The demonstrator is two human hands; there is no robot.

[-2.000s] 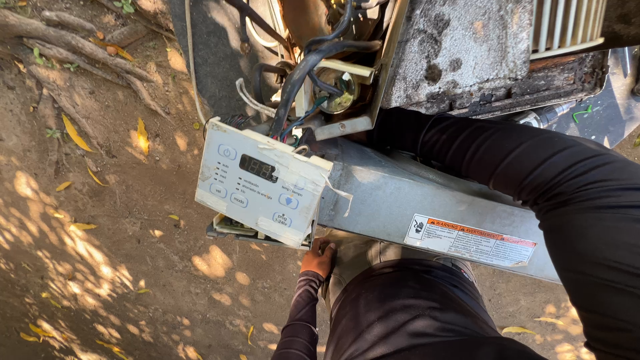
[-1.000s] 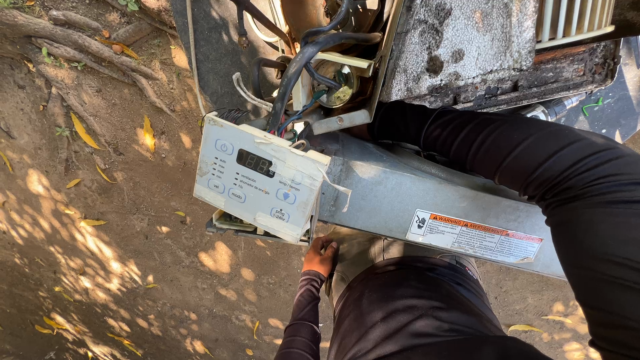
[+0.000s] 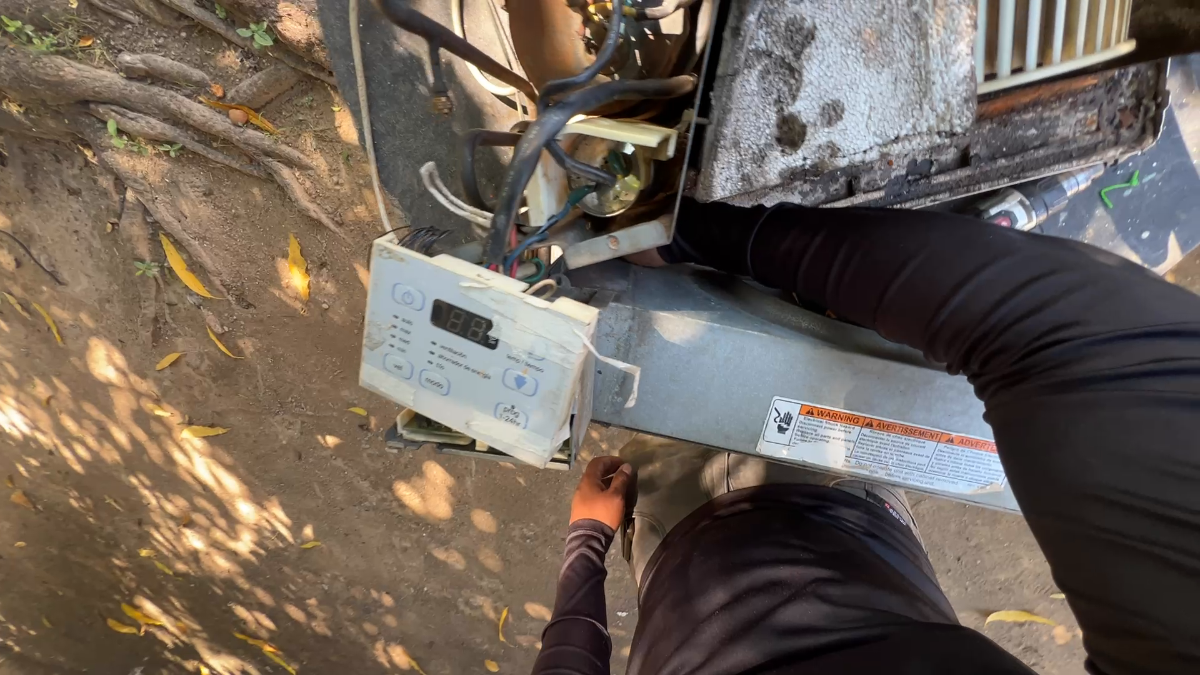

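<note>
My left hand (image 3: 605,492) is just below the lower right corner of a white control panel (image 3: 478,352), its fingers curled; whether it touches the casing or holds anything is unclear. The panel has a dark display and buttons, and stands tilted at the end of a grey sheet-metal housing (image 3: 694,347). My right arm reaches across this housing. Only a sliver of my right hand (image 3: 647,258) shows beside a metal bracket (image 3: 614,246); its fingers are hidden. Black cables (image 3: 534,141) and thin coloured wires run behind the panel, near a round metal part (image 3: 614,178).
Stained white foam insulation (image 3: 834,103) lies at the upper right, beside a slatted white blower wheel (image 3: 1050,37). A power drill (image 3: 1031,199) lies below them. Tree roots (image 3: 159,103) and fallen leaves are on the dirt at left. A warning label (image 3: 881,441) is on the housing.
</note>
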